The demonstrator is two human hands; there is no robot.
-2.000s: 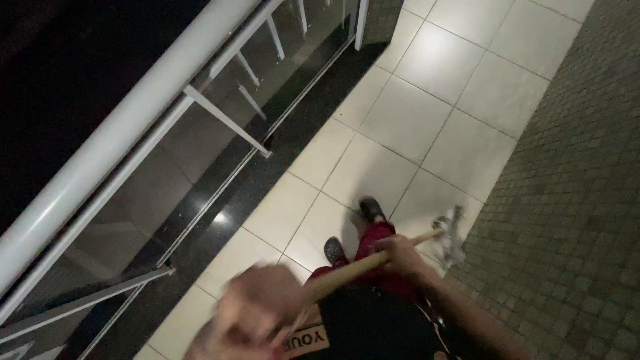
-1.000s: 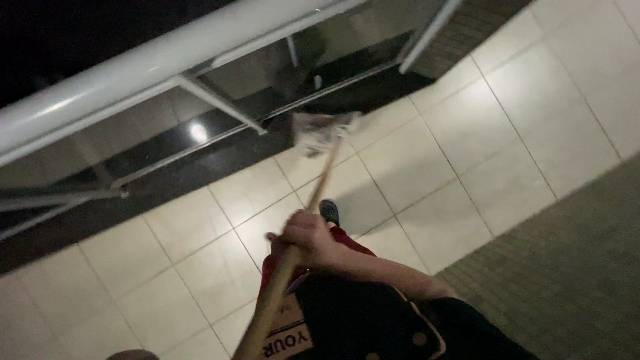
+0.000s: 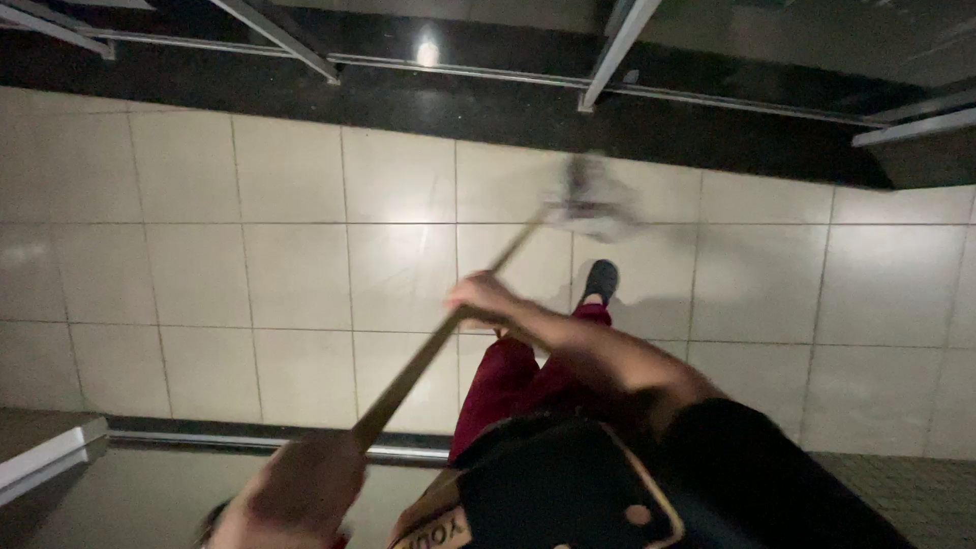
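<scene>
A wooden pole [image 3: 408, 377] runs diagonally from the lower left toward the centre, with a blurred greyish cloth or mop head [image 3: 595, 204] at its far end, on or just above the floor tiles near the dark stone edge. My left hand [image 3: 301, 488] is closed around the near end of the pole at the bottom left, blurred. Farther along the pole, my right hand [image 3: 482, 296] grips it near the middle of the view. Part of the pole lies hidden under both hands.
Pale floor tiles [image 3: 293, 274] stretch across the view. A dark stone ledge [image 3: 457, 110] with metal railing posts [image 3: 621, 49] runs along the top. At the lower left is a door or window track [image 3: 206, 438]. My dark shoe [image 3: 601, 280] stands right of the pole.
The view has swung strongly round. My left hand, barely visible one second ago, now shows on the pole. The mop head has moved from the stone edge onto or above the tiles.
</scene>
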